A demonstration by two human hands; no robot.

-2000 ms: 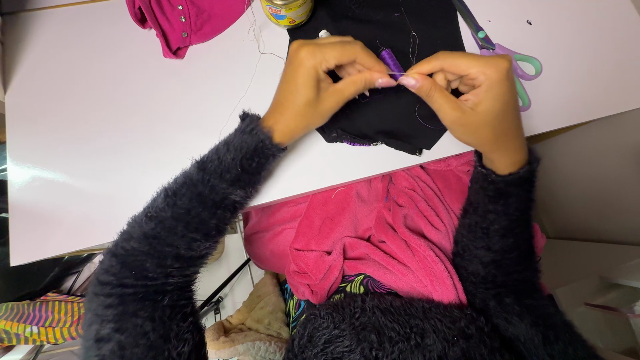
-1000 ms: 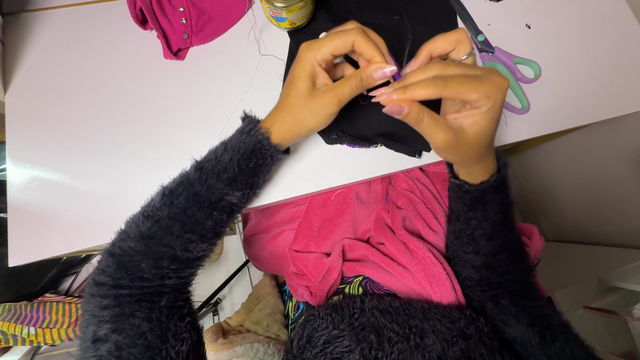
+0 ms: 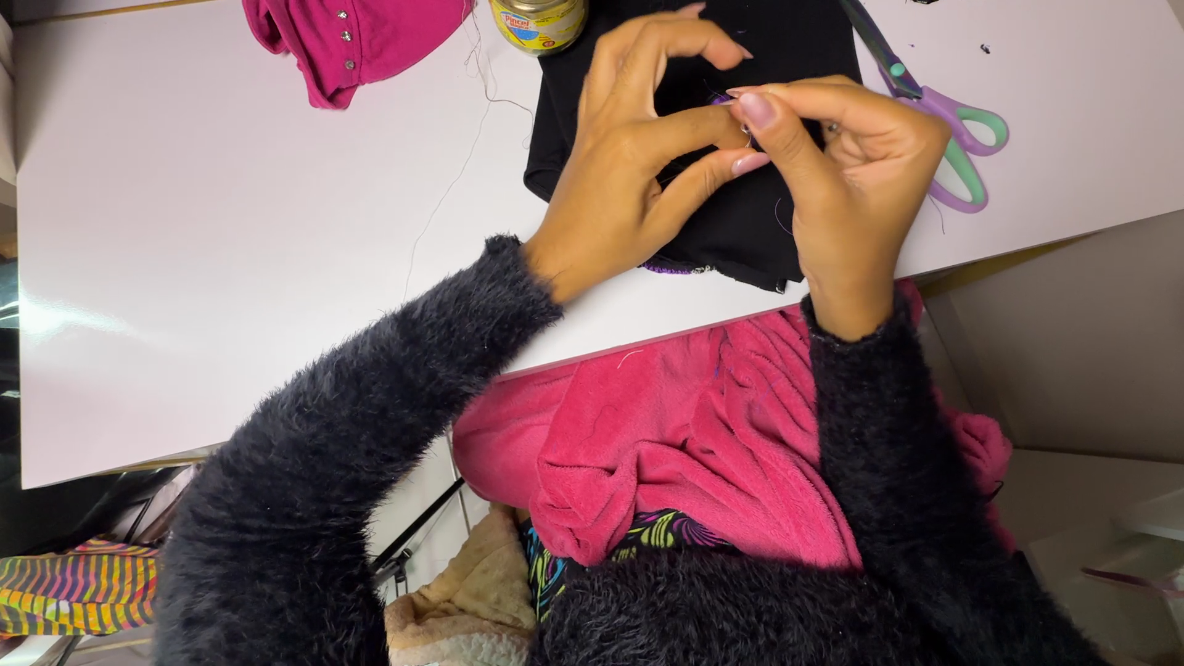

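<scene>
Above a piece of black fabric (image 3: 731,217) on the white table, my left hand (image 3: 647,139) and my right hand (image 3: 842,157) meet at the fingertips. Between them is something small and thin, with a glint near the left index fingertip; its kind is too small to tell. The right thumb and index finger are pinched together. My left index finger and thumb are held close, the other fingers spread, and what they hold is unclear. Behind the fingertips a bit of purple thread (image 3: 719,99) shows. Purple stitching (image 3: 671,269) runs along the fabric's lower edge.
Scissors with purple and green handles (image 3: 962,153) lie right of the black fabric. A jar with a yellow label (image 3: 538,23) and a magenta garment with buttons (image 3: 370,42) are at the back. Loose thread (image 3: 444,194) trails over the white table (image 3: 231,231). Pink plush cloth (image 3: 684,435) covers my lap.
Two seconds ago a purple thread spool showed behind my fingertips; now my hands mostly cover that spot. My left fingers have spread, and my right thumb and index finger have come together in a pinch.
</scene>
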